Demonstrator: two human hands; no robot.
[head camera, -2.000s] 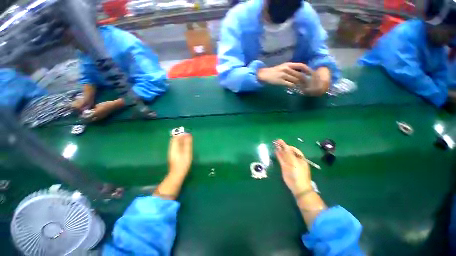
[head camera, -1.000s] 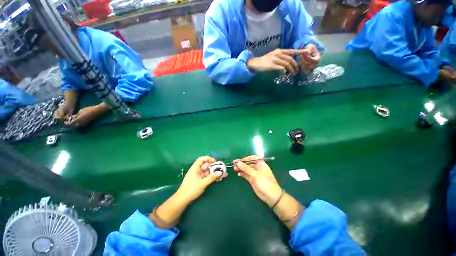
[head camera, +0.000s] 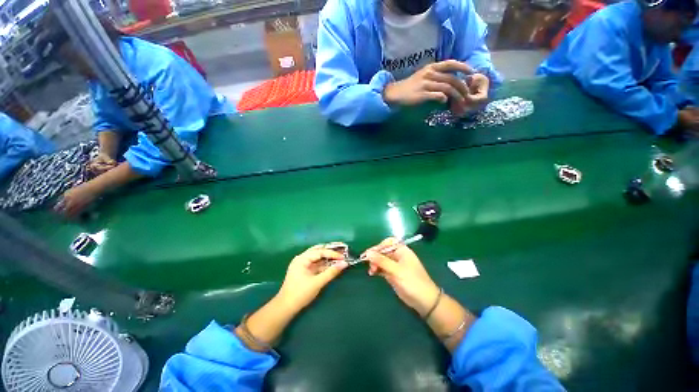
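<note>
My left hand (head camera: 309, 274) holds a small white-silver module (head camera: 337, 249) between thumb and fingers, just above the green surface. The fingers hide part of it. My right hand (head camera: 398, 268) holds a slim light stick-like tool (head camera: 408, 240) like a pen, its tip pointing left at the module's near side. I cannot tell whether the tip touches it. A flat white piece (head camera: 463, 268) lies on the surface right of my right hand.
On the green belt (head camera: 306, 207) lie a black part (head camera: 428, 212), white-framed modules (head camera: 198, 204) and a dark part at right (head camera: 635, 191). A white fan (head camera: 65, 360) stands lower left, by metal posts (head camera: 126, 92). Co-workers in blue smocks (head camera: 352, 69) sit opposite.
My hands, apart two seconds ago, came together, the left taking hold of a module. Since one second ago, the module has tilted in my fingers. Black part and modules on the belt have shifted left.
</note>
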